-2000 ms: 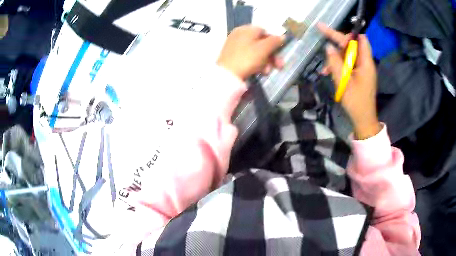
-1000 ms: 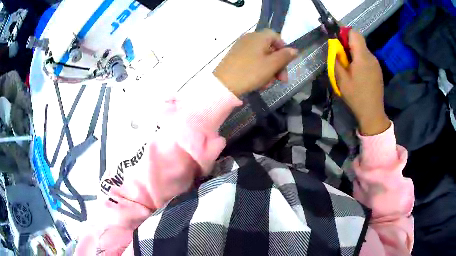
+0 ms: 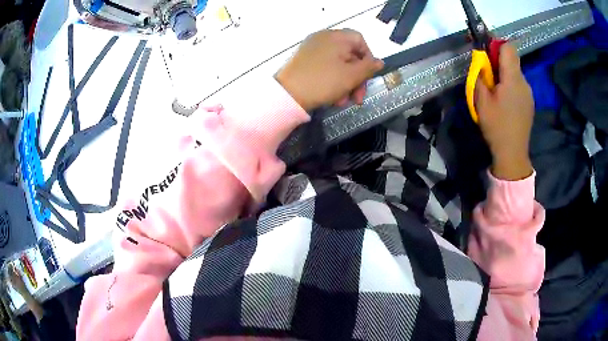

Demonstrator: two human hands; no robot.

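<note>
My left hand (image 3: 337, 70) pinches a dark grey fabric strip (image 3: 427, 52) between thumb and fingers, over the ruled front edge of the table. The strip runs right from my fingertips to the scissors. My right hand (image 3: 505, 110) holds the scissors (image 3: 481, 73) by the yellow and red handles. Their dark blades point away from me and cross the strip; whether they are shut cannot be told. A tan marker (image 3: 393, 79) sits on the ruler band (image 3: 433, 78) between my hands. Short cut pieces (image 3: 403, 18) lie beyond the strip.
Long dark grey strips (image 3: 127, 126) lie tangled on the white table (image 3: 220, 60) at left. The sewing machine (image 3: 183, 23) stands at the upper left. Dark and blue cloth (image 3: 567, 133) is heaped at right. Another person's hand (image 3: 25, 293) shows at the lower left edge.
The view has shifted, so the machine sits higher and the cut pieces show more fully. The scissors are now at the strip, farther from my left hand, which still pinches it.
</note>
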